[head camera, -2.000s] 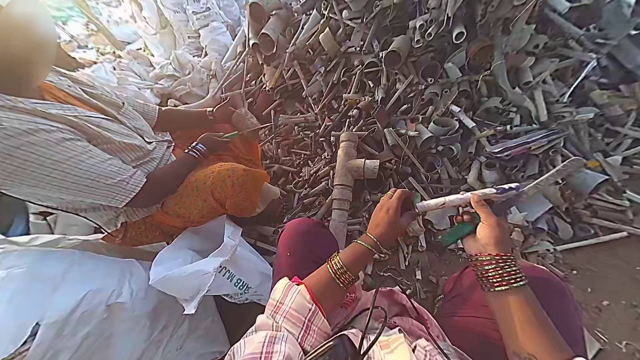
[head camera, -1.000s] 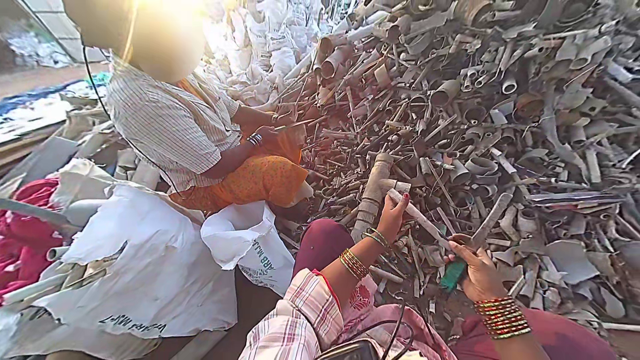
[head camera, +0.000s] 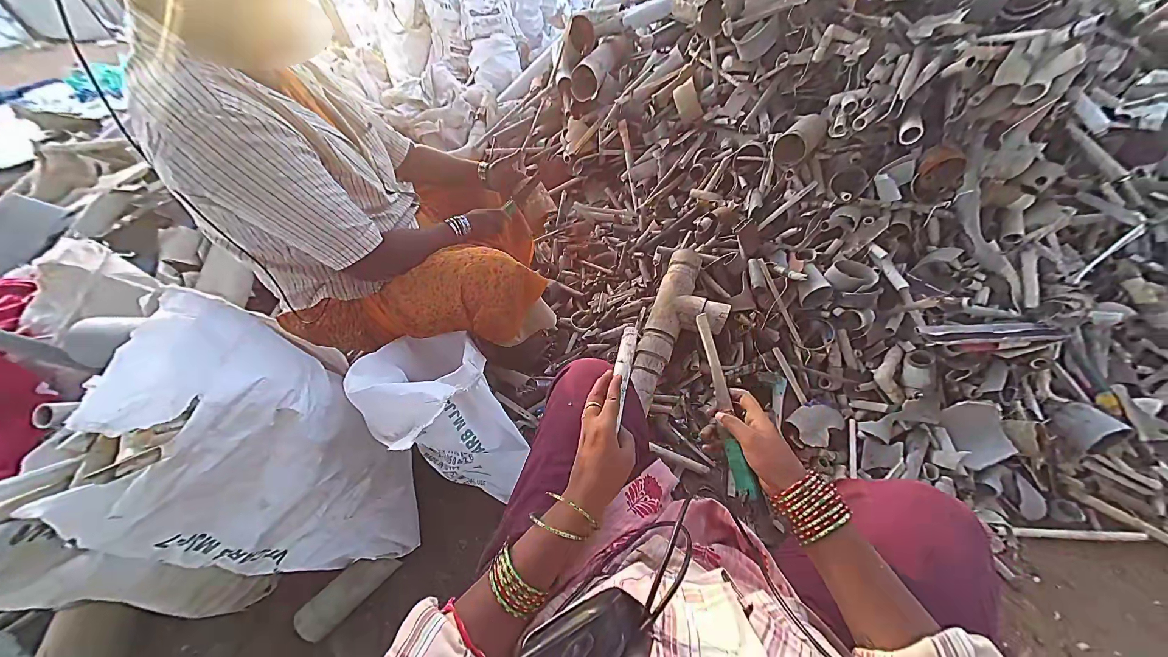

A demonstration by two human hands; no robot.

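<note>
My left hand point(head camera: 604, 438) is closed around a short, whitish piece of plastic pipe point(head camera: 625, 351), held nearly upright over my left knee. In my right hand point(head camera: 762, 443) is a knife with a green handle point(head camera: 739, 465); its long, dull blade point(head camera: 712, 365) points up and away from me. Blade and pipe piece are apart. Just beyond and between my hands, a grey pipe with a tee branch point(head camera: 664, 319) stands tilted, its lower end hidden behind my knee.
A large heap of broken pipes and plastic scraps point(head camera: 849, 274) spreads ahead and to the right. At the left a co-worker in a striped shirt point(head camera: 265, 173) sits beside the heap. White sacks with print point(head camera: 274, 456) lie at the near left, by a smaller open white sack point(head camera: 411, 383).
The knife and the pipe piece, close together in both earlier frames, are now apart. The pipe piece has swung upright in my left hand. The view has shifted left since the first frame.
</note>
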